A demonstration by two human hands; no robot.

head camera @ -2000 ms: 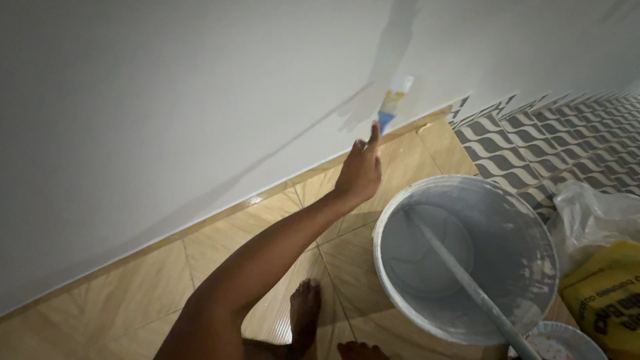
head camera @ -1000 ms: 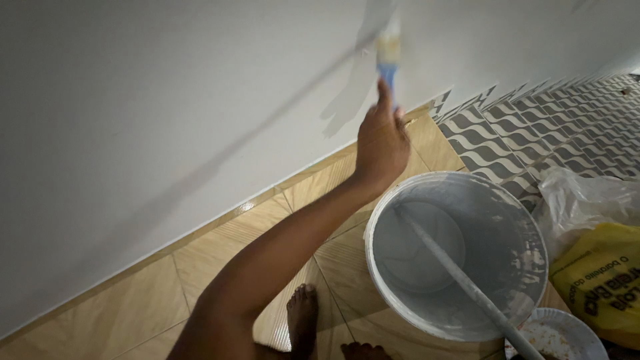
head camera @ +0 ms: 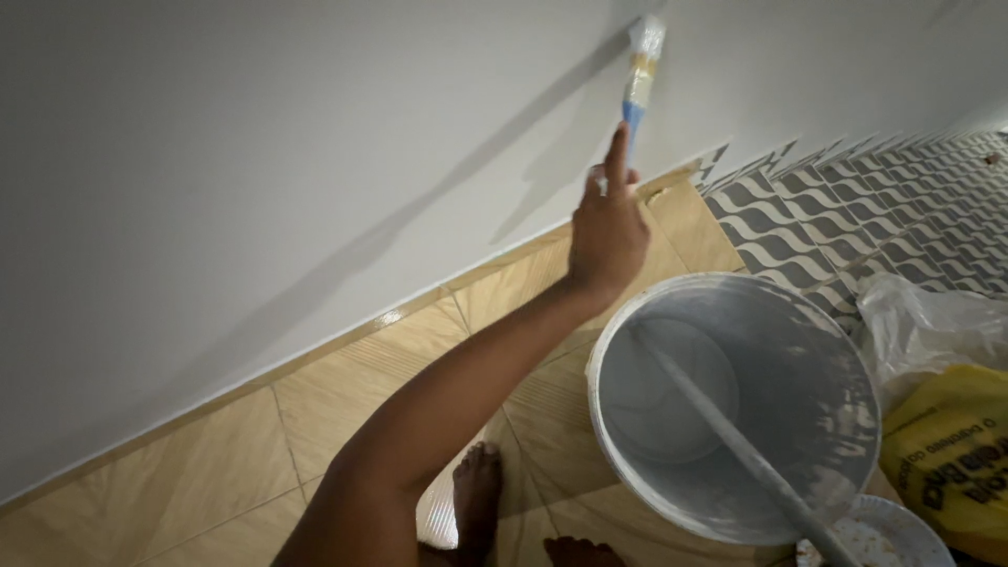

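Note:
My left hand (head camera: pixel 610 228) grips the blue handle of a paintbrush (head camera: pixel 632 118), with the index finger stretched along it. White paint coats the bristles, which are at the pale wall (head camera: pixel 354 157) near the top of the view; whether they touch it is hard to tell. A shadow of the arm and brush falls on the wall. Below and right of this hand stands a large bucket (head camera: pixel 596 394), its inside greyish white, with a long pole (head camera: pixel 732 441) leaning in it. My right hand is not in view.
Wood-look tiles (head camera: pixel 213 449) and a matching baseboard (head camera: pixel 354 337) run along the wall. Patterned grey tiles (head camera: pixel 795 228) lie beyond. Right of the bucket are a clear plastic bag (head camera: pixel 921 323), a yellow bag (head camera: pixel 953 449) bearing writing and a stained white container (head camera: pixel 882 535). Bare feet (head camera: pixel 478 488) stand below.
My left hand has moved up and to the right with the paintbrush, from low on the wall near the baseboard to higher up. The bucket and pole have not plainly moved.

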